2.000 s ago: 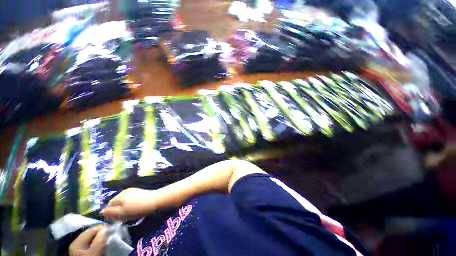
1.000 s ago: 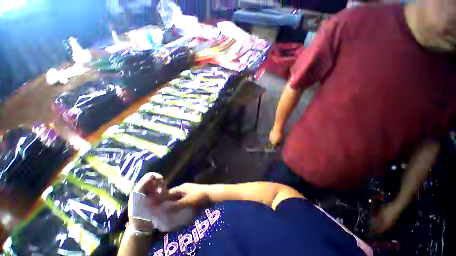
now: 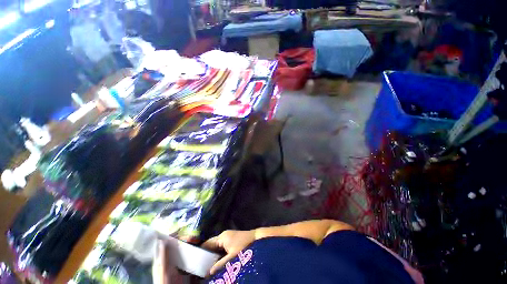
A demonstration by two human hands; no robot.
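Observation:
Black packs with yellow-green edges (image 3: 180, 172) lie overlapping in a row on the table, running away from me under shiny clear film. My left hand (image 3: 161, 263), blurred and cut off by the bottom edge, holds white sticker backing paper (image 3: 192, 258). A looser, blurred white part of paper (image 3: 133, 238) shows to its left, above the nearest packs. My right hand (image 3: 230, 245) grips the right end of the white paper with its fingers. Single stickers cannot be made out.
Black stacks (image 3: 89, 161) stand along the table's left side. Coloured flat layers (image 3: 222, 89) lie at its far end. Right of the table are grey floor (image 3: 317, 127) with scraps, a red bag (image 3: 294, 66), a blue bin (image 3: 383, 111) and dark shiny bundles (image 3: 445, 222).
The view has swung right and towards the table's far end. The person in the red shirt is out of view. The blue bin has come into view. The white paper is still in my hands.

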